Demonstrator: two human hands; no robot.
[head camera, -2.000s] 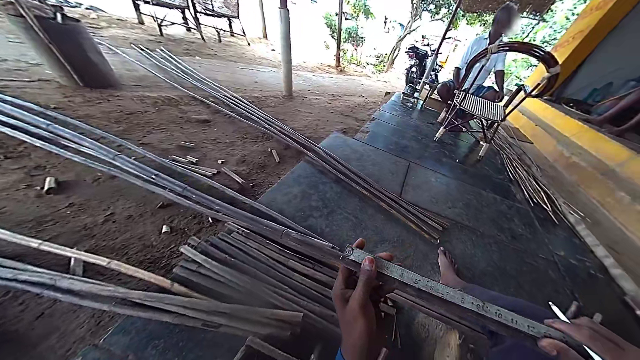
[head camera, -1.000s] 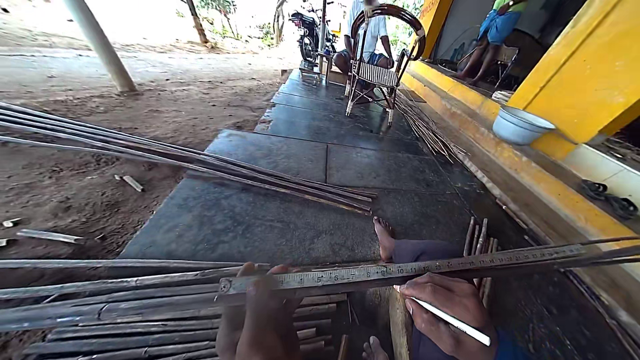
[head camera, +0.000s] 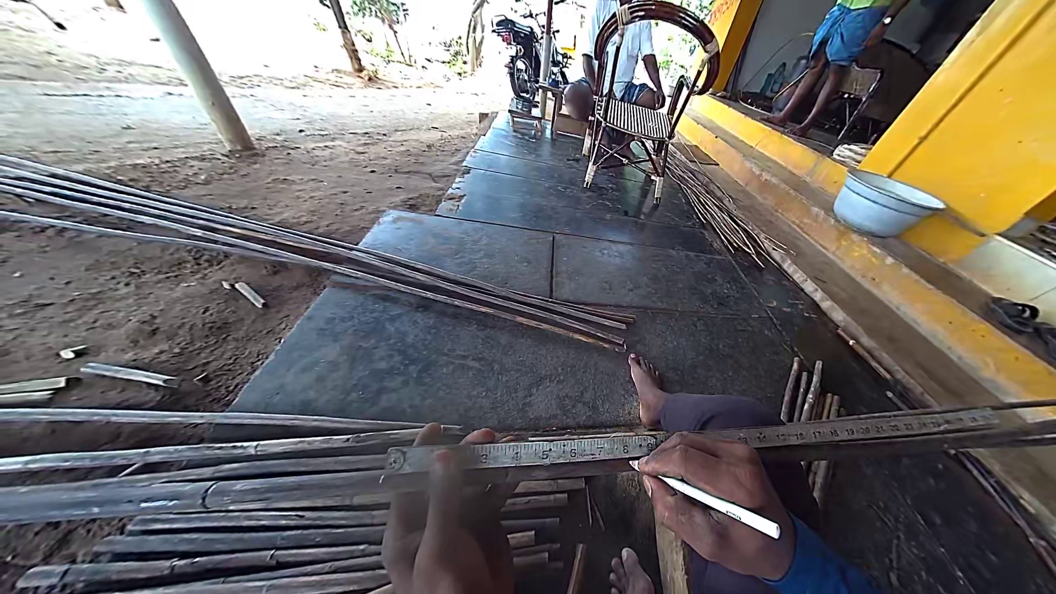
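Note:
A metal ruler (head camera: 569, 451) lies along a long cane pole (head camera: 289, 488) that crosses the view from left to right. My left hand (head camera: 450, 520), somewhat blurred, grips the ruler's left end and the pole together from below. In my right hand (head camera: 722, 503) is a white pen (head camera: 722, 505), its tip against the ruler's lower edge near the 8 and 9 marks. The fingers of that hand also rest on the ruler. Several cut cane pieces (head camera: 272, 540) lie under the pole at the lower left.
Long thin canes (head camera: 396, 272) reach over the dark stone slabs (head camera: 462, 363). Short sticks (head camera: 813, 396) stand by my knee. Farther off are a cane chair (head camera: 639, 115), a seated person, a motorcycle (head camera: 521, 58), a basin (head camera: 883, 206) on a yellow ledge, and a standing person at right.
My right hand with the pen has moved left along the ruler since two seconds ago; its tip now touches the ruler's edge. The view has swung right since the first frame.

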